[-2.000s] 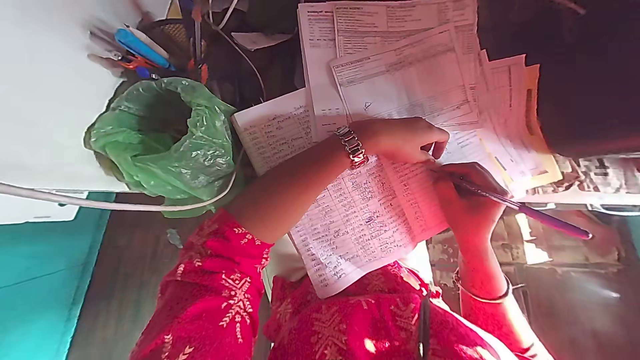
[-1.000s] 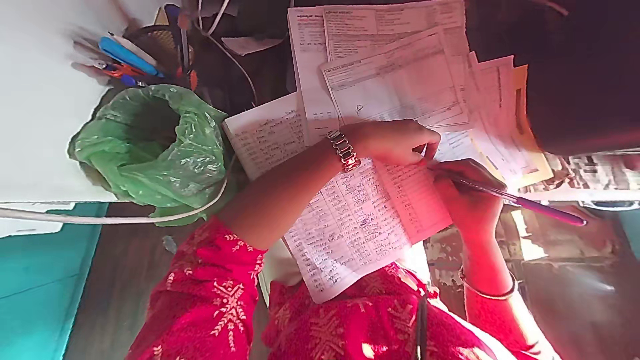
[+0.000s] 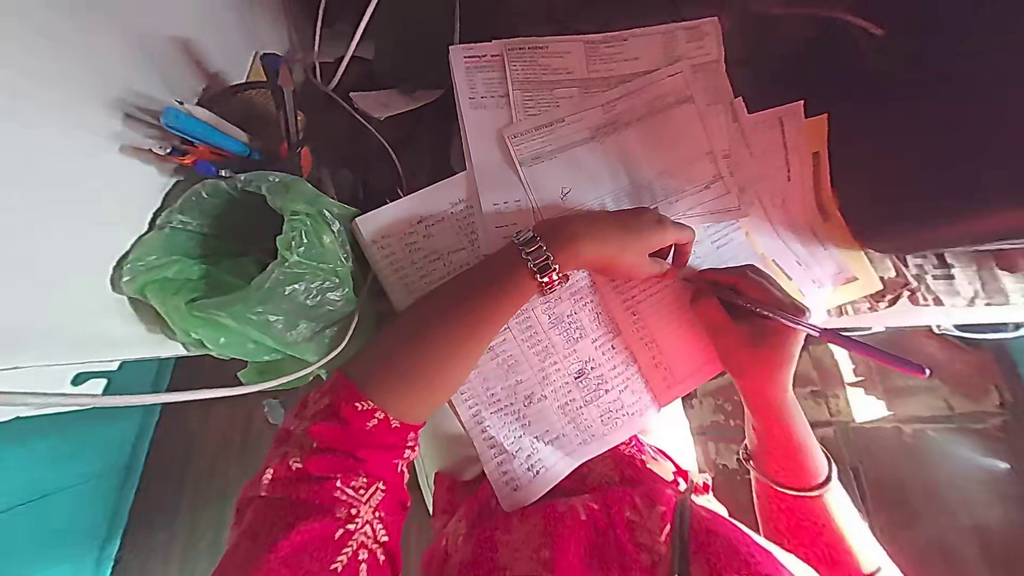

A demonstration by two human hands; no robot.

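Observation:
My left hand, with a metal-link bracelet or watch on its wrist, rests across the papers, its fingers curled near the top of a handwritten notebook page. Close to its fingertips, my right hand grips a purple pen whose tail points to the right; the tip is hidden by the fingers. A smaller ruled sheet, reddish in the light, lies between the hands and bears writing. Several printed forms overlap above my left hand. Another handwritten page shows left of my forearm.
A green plastic bag lines a round container at the left. Behind it stands a holder with pens and a blue tool. A white cable crosses in front of the bag. More sheets and a yellow-orange paper lie at the right.

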